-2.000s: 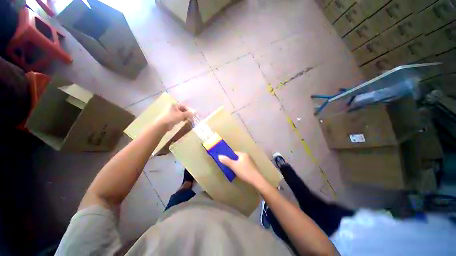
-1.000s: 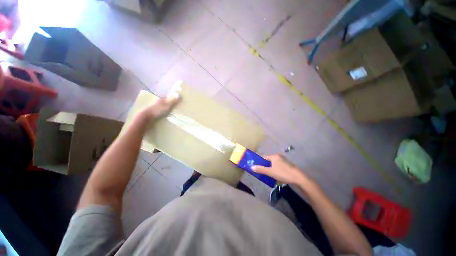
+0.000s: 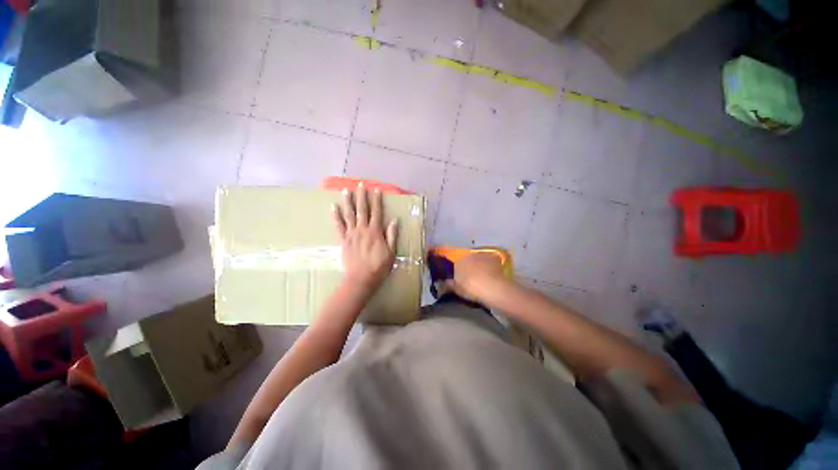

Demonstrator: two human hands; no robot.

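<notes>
A brown carton (image 3: 276,216) lies in front of me with a clear strip of tape along its middle. Part of an orange-red stool (image 3: 366,185) shows at its far edge. My left hand (image 3: 368,243) lies flat on the carton top with fingers spread. My right hand (image 3: 478,275) is at the carton's right end, closed on the tape dispenser (image 3: 441,268). The dispenser's purple part and yellow-orange part show around the hand, close to the carton's edge. The rest of it is hidden by the hand.
Open cartons stand on the left (image 3: 101,237) and lower left (image 3: 184,358), near a red stool (image 3: 46,321). Another red stool (image 3: 776,220) is on the right, with a pale green bundle (image 3: 761,94) beyond it. Brown cartons (image 3: 634,27) are at the top. A person's shoe (image 3: 658,321) is at right.
The carton now appears squarer to me, with its tape strip running across. My left hand has moved from its edge onto its top. My right hand and dispenser have reached its right end.
</notes>
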